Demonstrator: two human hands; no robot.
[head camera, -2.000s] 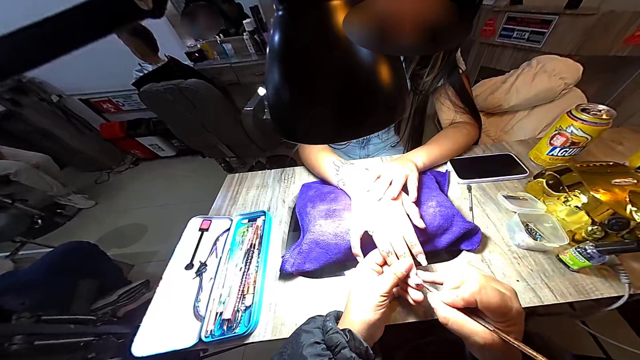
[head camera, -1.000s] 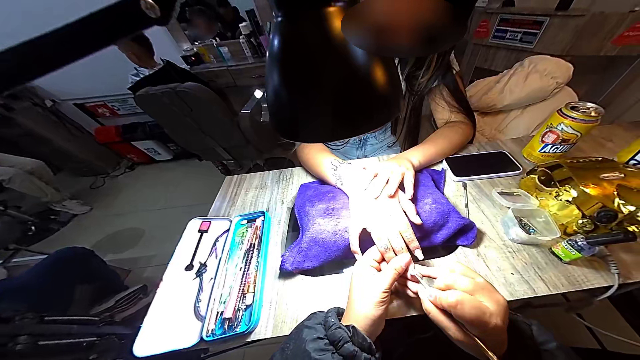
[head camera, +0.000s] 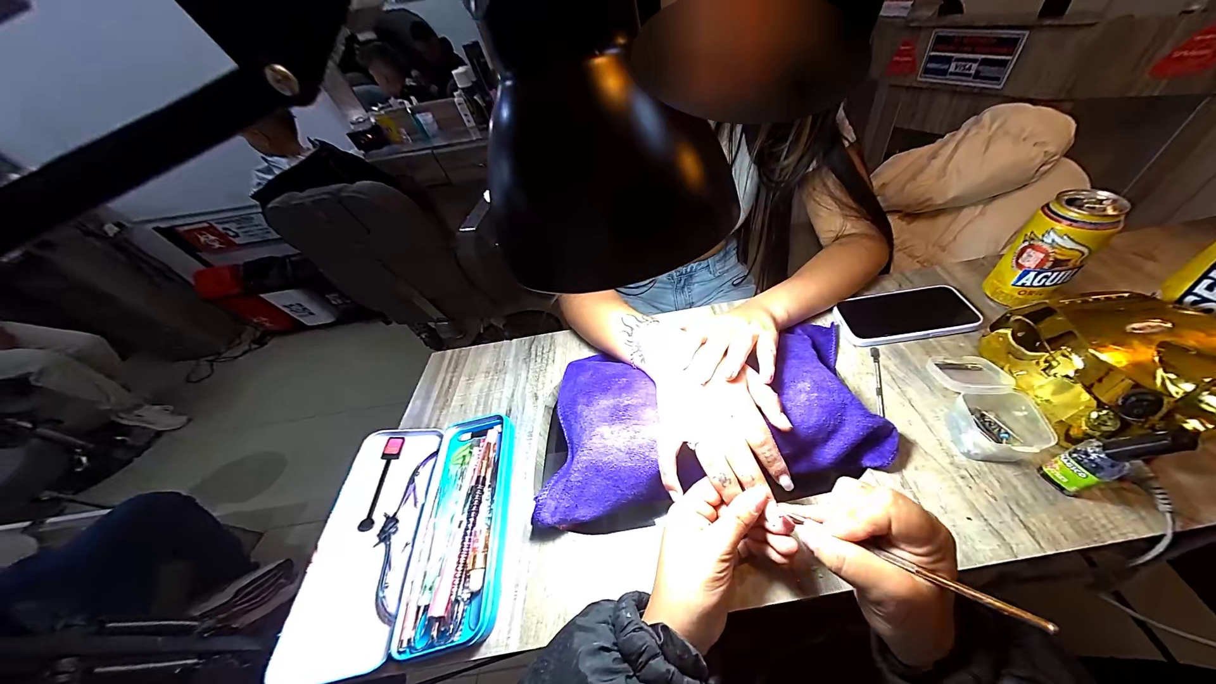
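My left hand (head camera: 708, 556) grips a finger of the person seated across the table. In my right hand (head camera: 883, 551) is a thin brush (head camera: 969, 594); its tip end is at that person's fingertip, too small to make out. The person's tattooed hand (head camera: 708, 423) lies palm down on a purple towel (head camera: 608, 427), brightly lit, with the other hand (head camera: 736, 342) across its back. A black lamp shade (head camera: 608, 180) hangs above the towel.
An open blue case (head camera: 494, 532) of brushes lies left. To the right are a phone (head camera: 909, 314), a thin tool (head camera: 878, 380), a small plastic container (head camera: 1002, 427), a small bottle (head camera: 1083, 467), a yellow can (head camera: 1054, 247) and an amber transparent object (head camera: 1121, 361). A cable (head camera: 1161, 518) hangs off the right edge.
My right hand and the brush have shifted slightly, and the brush's rear end shows more to the right than one second ago. My left hand keeps its hold on the person's finger.
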